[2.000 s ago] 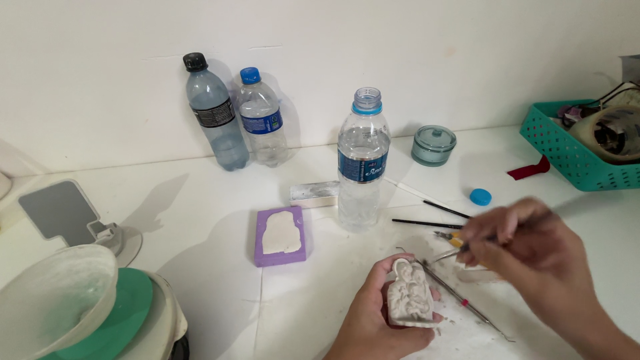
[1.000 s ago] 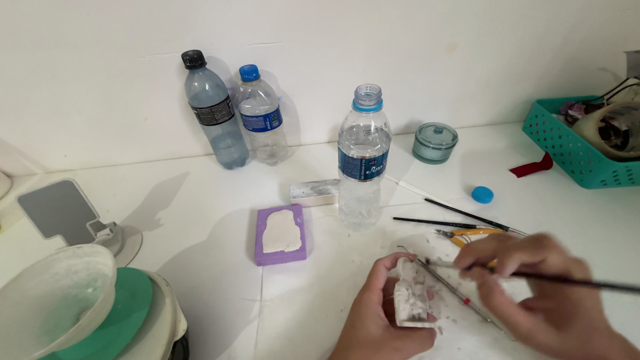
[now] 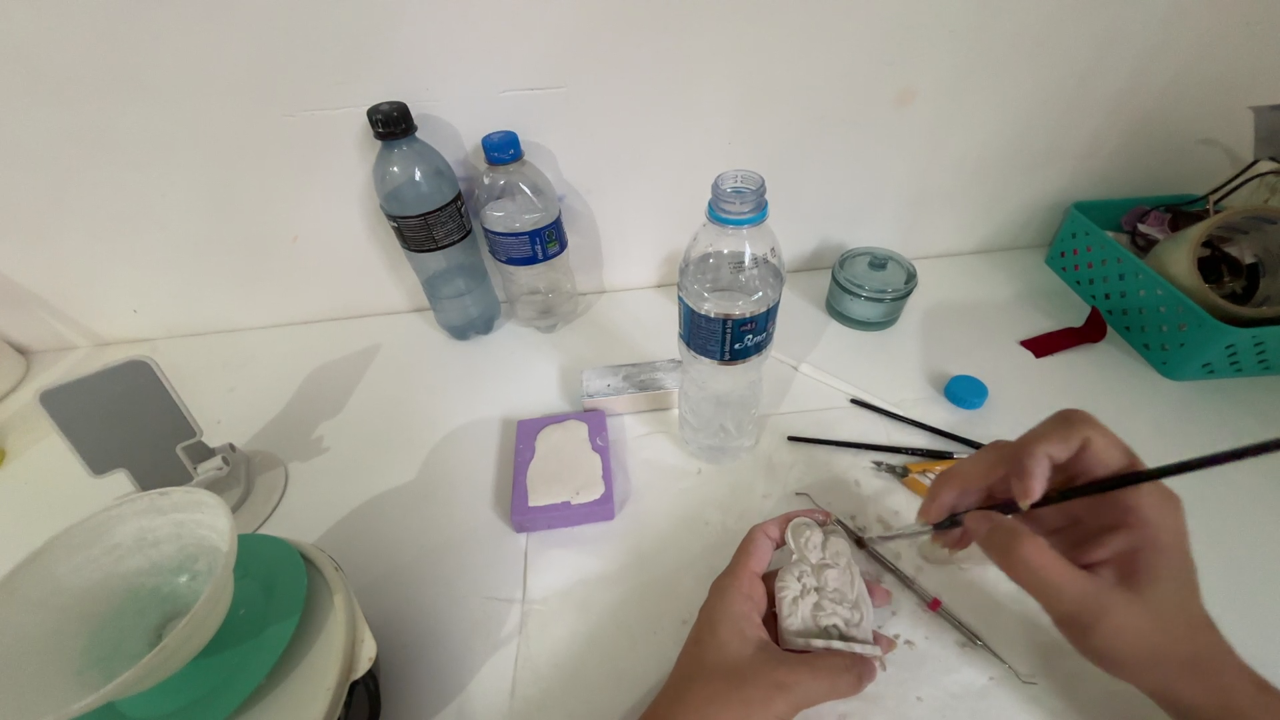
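Note:
My left hand [image 3: 755,635] holds a small white plaster-like figurine [image 3: 822,590] upright by its sides, near the bottom of the view. In my right hand [image 3: 1090,560] is a thin dark-handled paintbrush [image 3: 1110,485], its tip close to the figurine's upper right side. A double-ended metal carving tool [image 3: 920,590] lies on the table between the hands, with a red band on its shaft. Two dark brushes, one of them a black brush [image 3: 870,446], and yellow-handled pliers [image 3: 920,473] lie beyond, partly behind my right hand. A purple silicone mold [image 3: 563,515] filled with white material lies to the left.
An uncapped water bottle [image 3: 730,390] stands behind the figurine; its blue cap [image 3: 966,391] lies rightward. Two capped bottles, one dark-capped [image 3: 435,240], lean on the wall. Around are a lidded glass jar [image 3: 871,290], a green basket [image 3: 1140,300], a translucent bowl [image 3: 120,600] and a gray stand [image 3: 125,420].
My right hand first moved down with the brush, then the brush tip drew back slightly from the figurine. My left hand has kept hold of the figurine, which now faces up more plainly.

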